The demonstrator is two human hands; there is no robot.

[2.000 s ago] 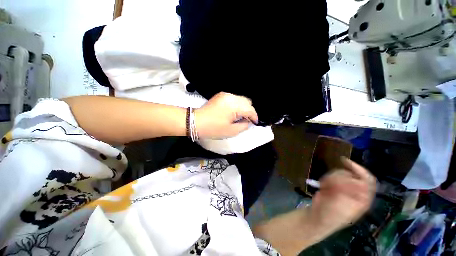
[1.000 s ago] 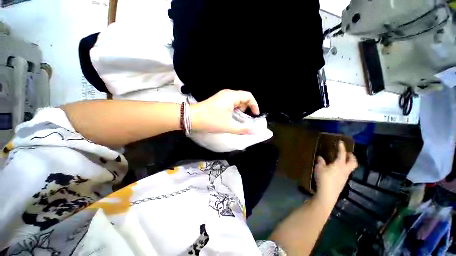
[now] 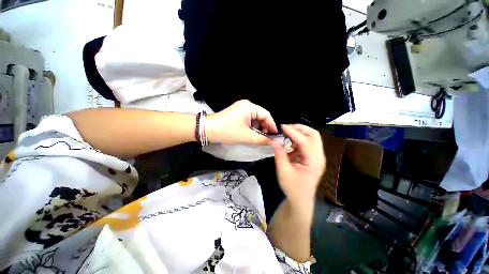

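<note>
A white fabric piece (image 3: 236, 152) hangs under my left hand (image 3: 241, 124), which pinches its upper edge between thumb and fingers. My right hand (image 3: 301, 156) is at the right end of that edge, its fingertips close to my left fingertips and closed on the fabric's edge. A needle or thread cannot be made out. The large black garment (image 3: 268, 59) lies on the table just beyond both hands, its near edge meeting the white piece. A folded white cloth with a black edge (image 3: 142, 61) lies left of it.
A sewing machine (image 3: 447, 48) stands at the right, with scissors (image 3: 438, 104) near it and white cloth (image 3: 466, 144) hanging. Another machine (image 3: 24, 75) is at the left. An open cardboard box (image 3: 362, 160) and bagged items (image 3: 456, 241) are below right.
My right hand has come from over the cardboard box, left and up to the white piece beside my left hand. My left hand has kept its pinch.
</note>
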